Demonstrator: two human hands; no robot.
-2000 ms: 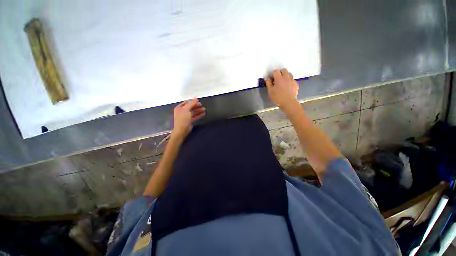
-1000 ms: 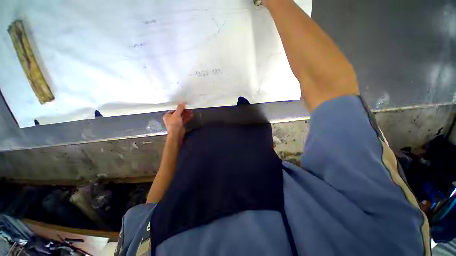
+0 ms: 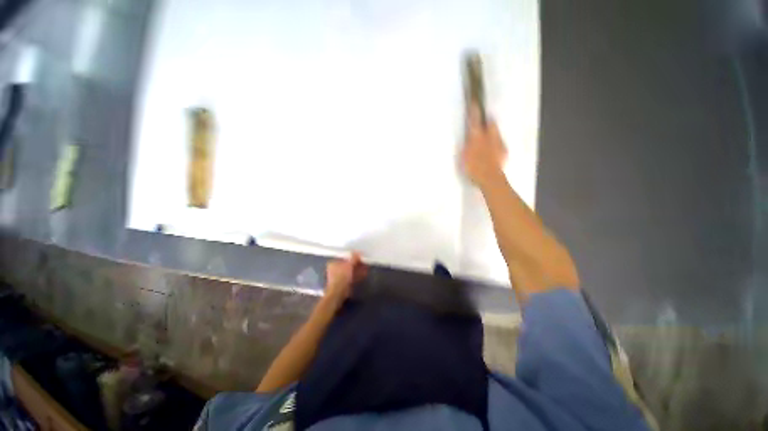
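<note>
The white paper marker (image 3: pixel 337 126) lies on the table, with small dark tabs showing at its near edge. My right hand (image 3: pixel 483 153) holds one end of a brown cloth weight (image 3: pixel 474 80) over the right part of the paper; blur hides whether the weight touches it. My left hand (image 3: pixel 344 271) is at the paper's near edge with fingers bent; it seems to pinch the edge, but blur hides the exact grip. Another brown-yellow cloth weight (image 3: pixel 200 158) lies on the left part of the paper.
The grey table (image 3: pixel 636 168) extends on both sides of the paper. A yellowish bar (image 3: pixel 64 177) lies on the table at far left, with a dark item beyond it. Dark cloth-like items (image 3: pixel 76 379) are below the table at lower left.
My right hand has moved from the near edge to the far part of the paper and now shows with a weight. My left hand stays near the edge. The view has shifted and blurred.
</note>
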